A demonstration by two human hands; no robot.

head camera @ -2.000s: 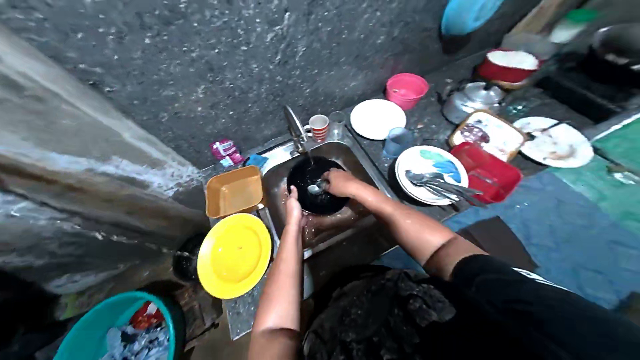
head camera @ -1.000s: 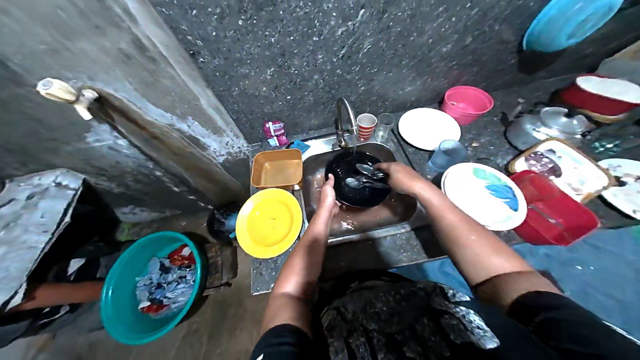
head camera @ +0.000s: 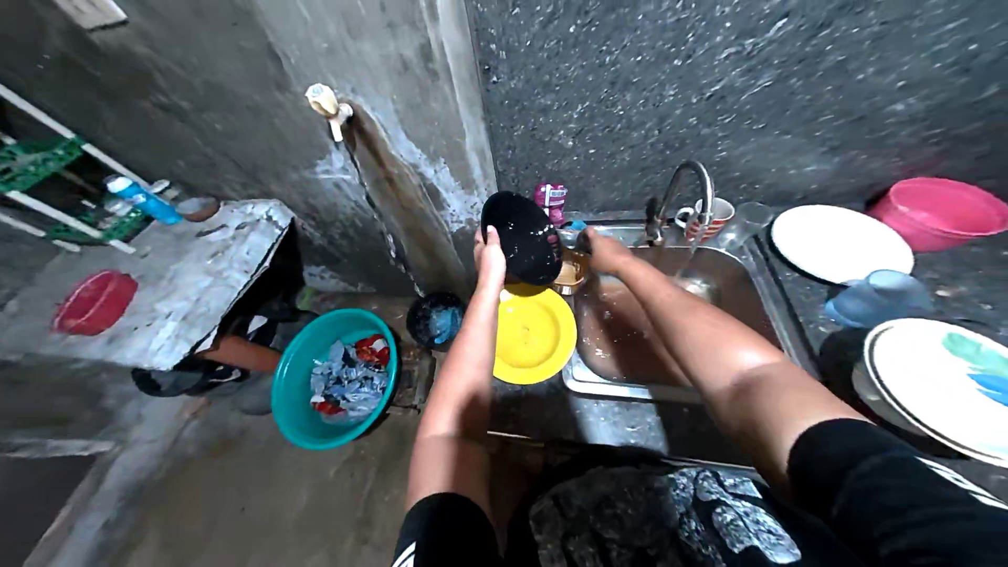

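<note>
My left hand (head camera: 490, 258) grips the edge of a wet black bowl (head camera: 521, 239), tilted on its side above a yellow plate (head camera: 535, 335). At the left edge of the metal sink (head camera: 669, 315), my right hand (head camera: 605, 252) is closed on the dark handles of some utensils, over a tan plastic container (head camera: 570, 273) that the bowl partly hides. The utensils' far ends are hard to make out. Water runs from the curved faucet (head camera: 693, 177) into the sink, where brownish water stands.
Right of the sink are a striped mug (head camera: 713, 216), a white plate (head camera: 843, 242), a blue cup (head camera: 882, 298), a pink basin (head camera: 937, 213) and stacked plates (head camera: 945, 386). On the left, a teal basin (head camera: 335, 378) holds plastic wrappers beside a concrete slab (head camera: 150, 291). A wall tap (head camera: 329, 110) juts out.
The black bowl has moved from over the sink to the left, tipped up in my left hand. My right hand has moved left with the utensils, out of the bowl. The view has swung left.
</note>
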